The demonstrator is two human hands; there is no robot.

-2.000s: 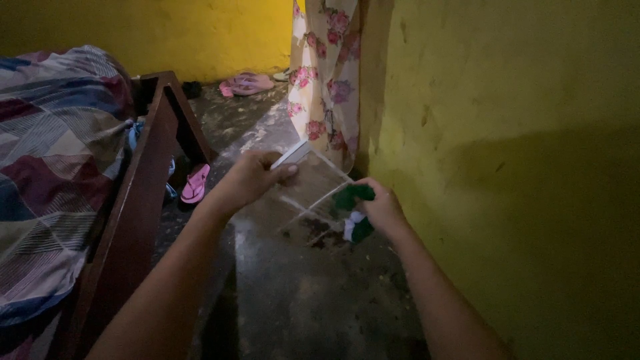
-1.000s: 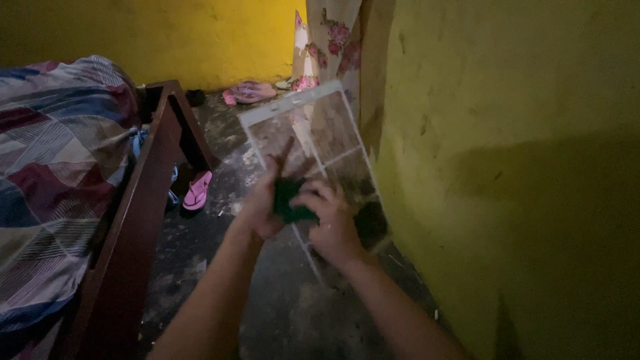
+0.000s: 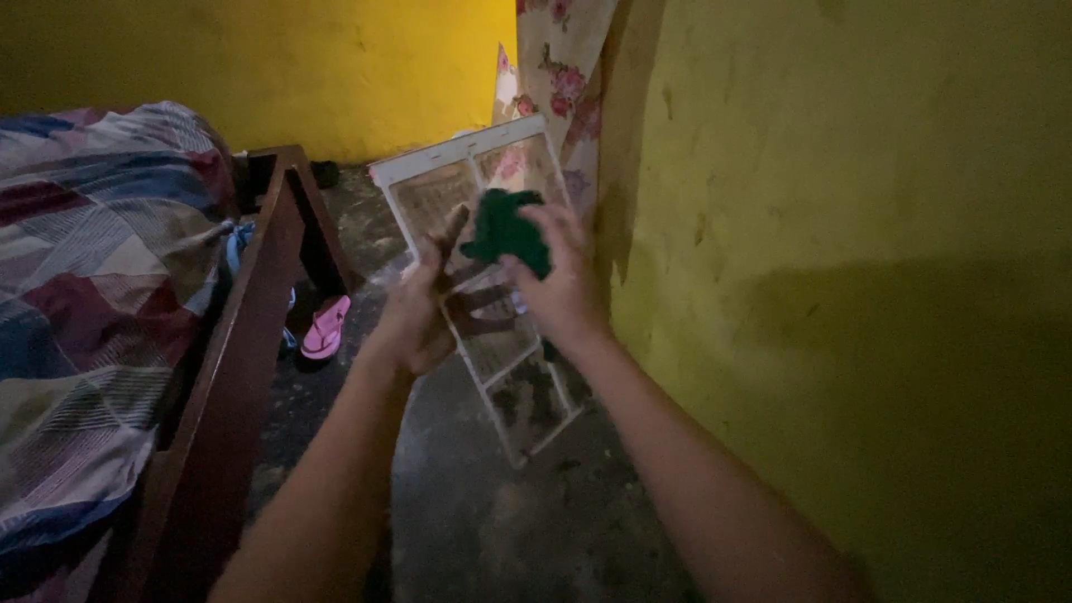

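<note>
In the middle of the view, a clear plastic panel with white frame strips is held at a tilt, its solid white band uppermost. My left hand grips the panel by its left edge, thumb over the front. A crumpled dark green cloth lies against the upper half of the panel, with my right hand on its right side, fingers and thumb around it. A small whitish piece shows just under the right hand; what it is, I cannot tell.
At left stands a bed with a patchwork-patterned cover and a dark reddish wooden frame. A pink flip-flop lies on the dark floor beside it. A floral curtain hangs behind the panel. A yellow-green wall rises close at right.
The panel has turned from a flatter, foreshortened pose to face me more. My right hand has moved with the green cloth from the panel's right edge, past the left hand, to its upper part.
</note>
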